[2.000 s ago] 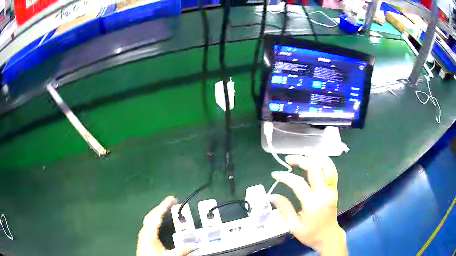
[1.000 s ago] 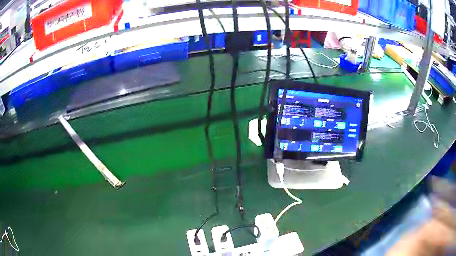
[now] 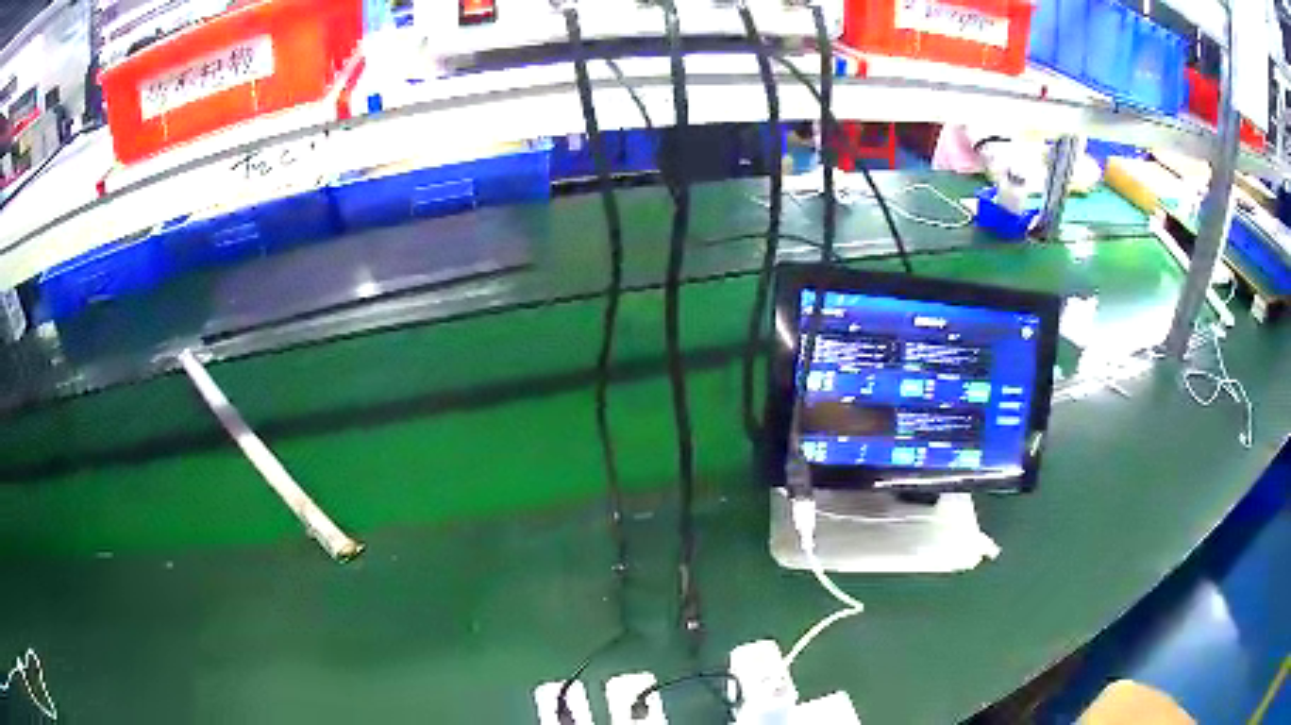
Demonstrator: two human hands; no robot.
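Observation:
Three white chargers stand in a row at the bottom edge: left [image 3: 562, 704], middle [image 3: 636, 698] and right [image 3: 762, 674]. Thin black test leads [image 3: 685, 678] reach them. The power strip [image 3: 830, 711] shows only a corner; the rest is cut off. A white cable [image 3: 855, 608] runs from the lit tester screen [image 3: 927, 383] towards the right charger. The tester stands on a white base [image 3: 885, 541]. A skin-coloured part of my right hand [image 3: 1137, 705] shows at the bottom right edge, cut off, its fingers not readable. My left hand is out of the picture.
Black cables [image 3: 680, 326] hang from the shelf [image 3: 467, 92] down to the bench. A pale metal strip [image 3: 269, 460] lies slantwise on the left. Blue bins [image 3: 404, 198] and a dark flat panel [image 3: 368, 269] are at the rear. A metal post [image 3: 1211, 198] stands right.
My left hand has let go of the strip and left the picture. My right hand has moved away from the chargers to the bottom right edge. The view has tilted up.

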